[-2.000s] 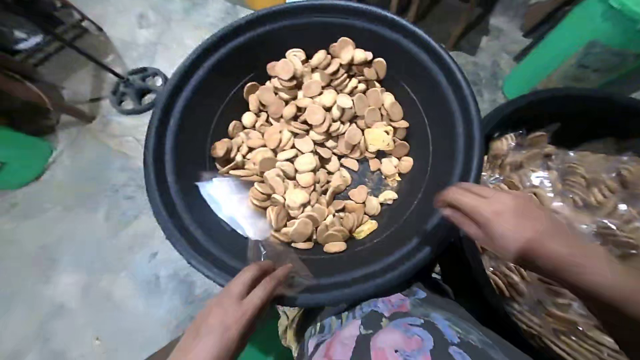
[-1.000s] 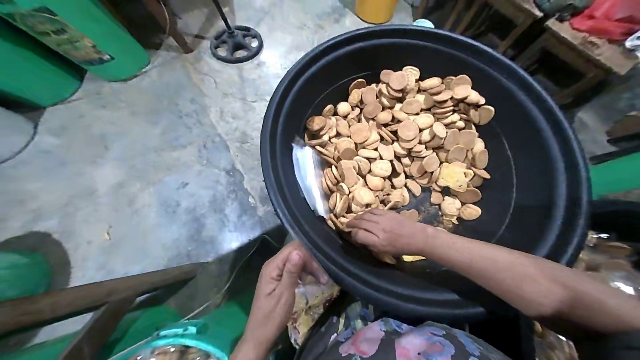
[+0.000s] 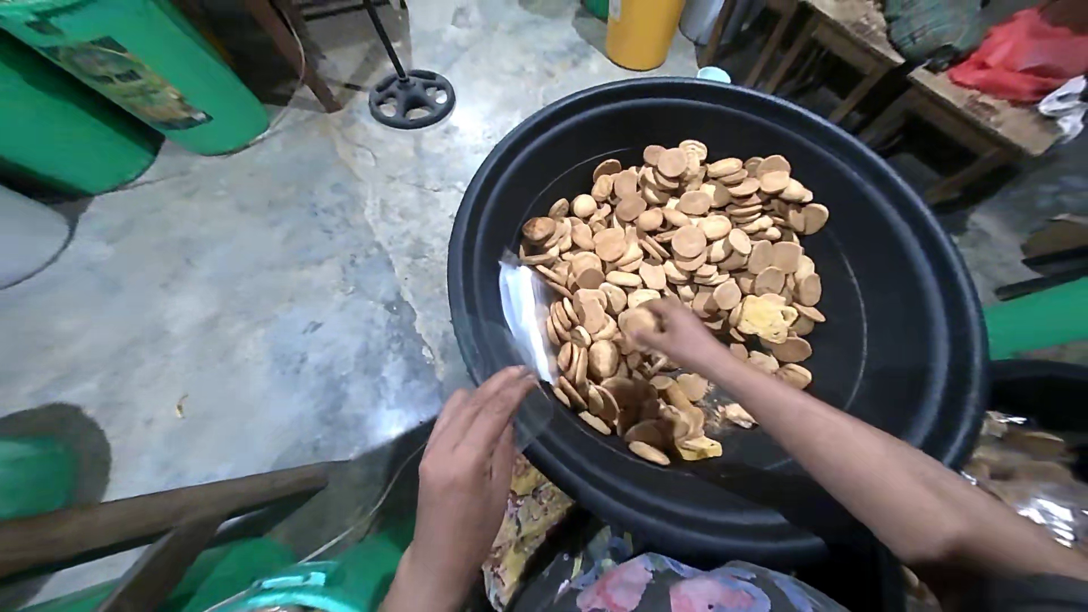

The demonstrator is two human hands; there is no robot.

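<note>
A wide black plastic tub (image 3: pixel 914 255) holds a heap of round flat brown biscuits (image 3: pixel 688 242). Over the heap, my right hand (image 3: pixel 671 327) has its fingers closed on a biscuit (image 3: pixel 639 321). A clear plastic bag (image 3: pixel 529 319) lies along the tub's left inner wall, its lower end over the rim. My left hand (image 3: pixel 476 442) is at that lower end, fingers bent near the plastic; whether they pinch it is not clear. Yellow crumpled pieces (image 3: pixel 767 318) lie among the biscuits at the right side of the heap.
Bagged biscuits (image 3: pixel 1024 476) fill a second black container at the lower right. Green bins (image 3: pixel 195 102) stand at the upper left, a yellow container (image 3: pixel 643 34) behind the tub. A wooden rail (image 3: pixel 161 510) crosses the lower left. Wooden stools (image 3: pixel 994 119) stand at the upper right.
My right hand was at the tub's right rim two seconds ago, then down in the lower part of the heap; now it is above the heap with a biscuit. The view has shifted left.
</note>
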